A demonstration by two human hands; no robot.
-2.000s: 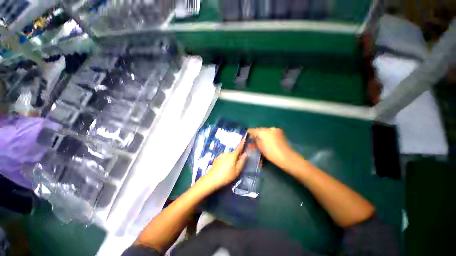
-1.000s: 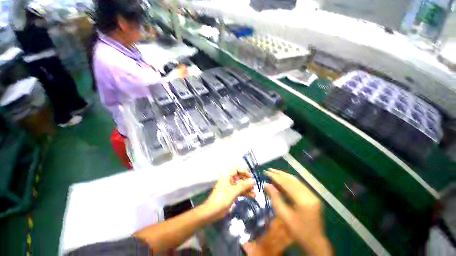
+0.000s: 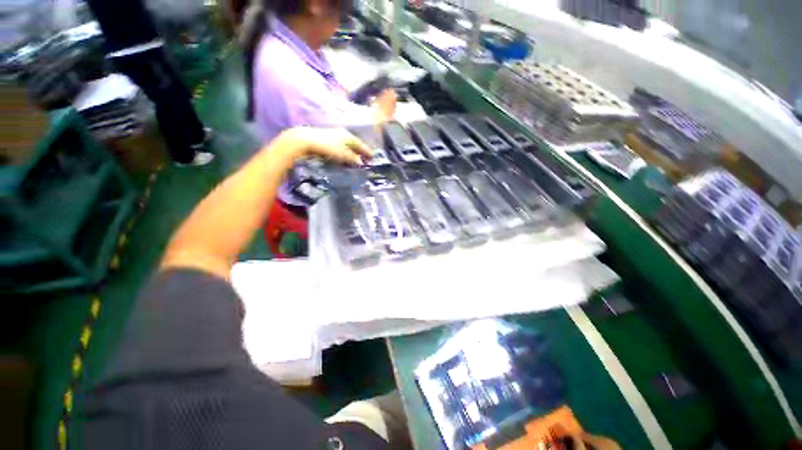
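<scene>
A clear blister tray holds rows of dark plastic housings in front of me. My left hand is at the tray's far left corner, fingers over a housing; whether it grips one is blurred. A glossy dark film sheet with bright glare lies on the green bench, nearer me. An orange block, cut off by the bottom edge, lies against its right side. My right hand is not in view.
White sheets lie under the tray. A person in a light purple top sits beyond it; another person's dark legs are at upper left. Stacked trays stand on the right shelf. A green frame is at left.
My left hand has moved from the film sheet area, where both hands worked together, out to the tray's far left. My right hand has left the view. The view has shifted.
</scene>
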